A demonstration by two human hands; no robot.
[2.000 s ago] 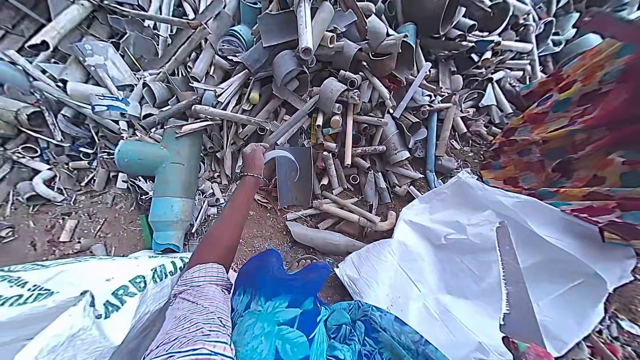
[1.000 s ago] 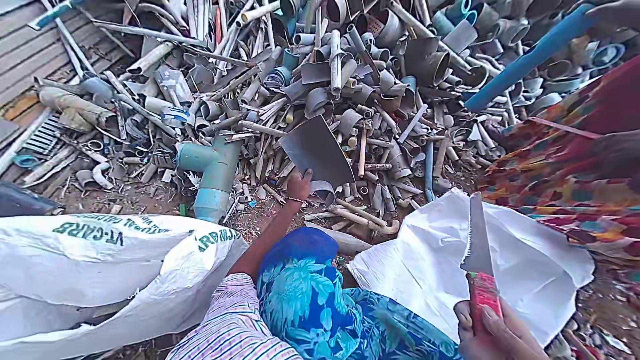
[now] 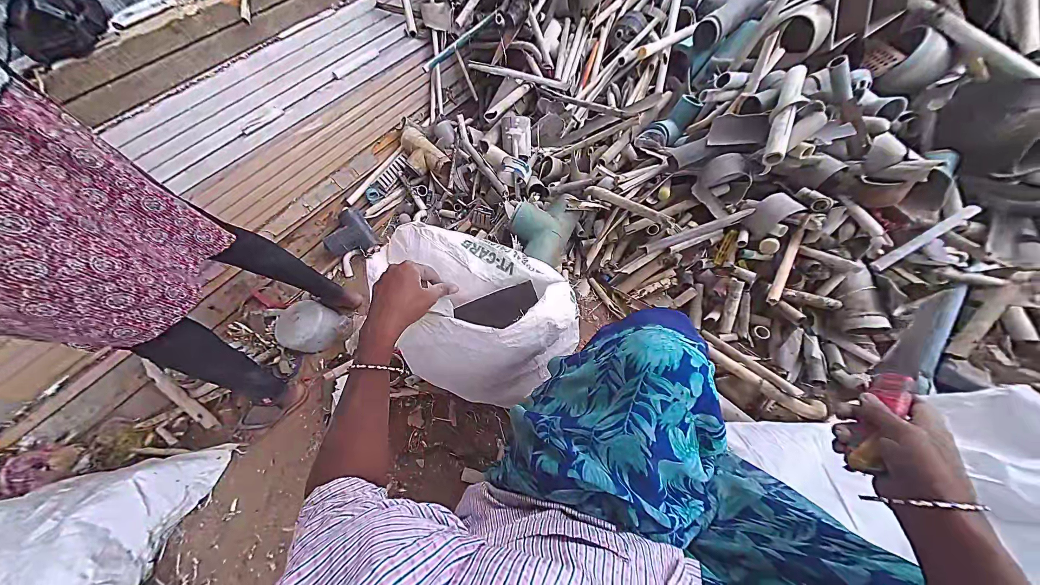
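Observation:
At the rim of an upright white woven sack (image 3: 487, 357), my left hand (image 3: 406, 301) grips the edge, fingers curled. A dark flat sheet piece (image 3: 497, 305) lies inside the sack's mouth. On the right, my right hand (image 3: 910, 447) is closed round the red and yellow handle of a saw (image 3: 918, 337), its blade pointing up and away over the pipe scraps. A teal pipe fitting (image 3: 543, 231) stands just behind the sack.
A large heap of scrap plastic pipes (image 3: 780, 211) fills the back and right. A white sheet (image 3: 999, 455) lies at the right, another white sack (image 3: 106, 512) at lower left. A person in a patterned red garment (image 3: 97, 227) stands at left on ridged panels (image 3: 268, 106).
My left hand has gone from the dark sheet by the pipe heap to the sack's rim. The sack's mouth now stands open with a dark sheet in it. The view has swung left.

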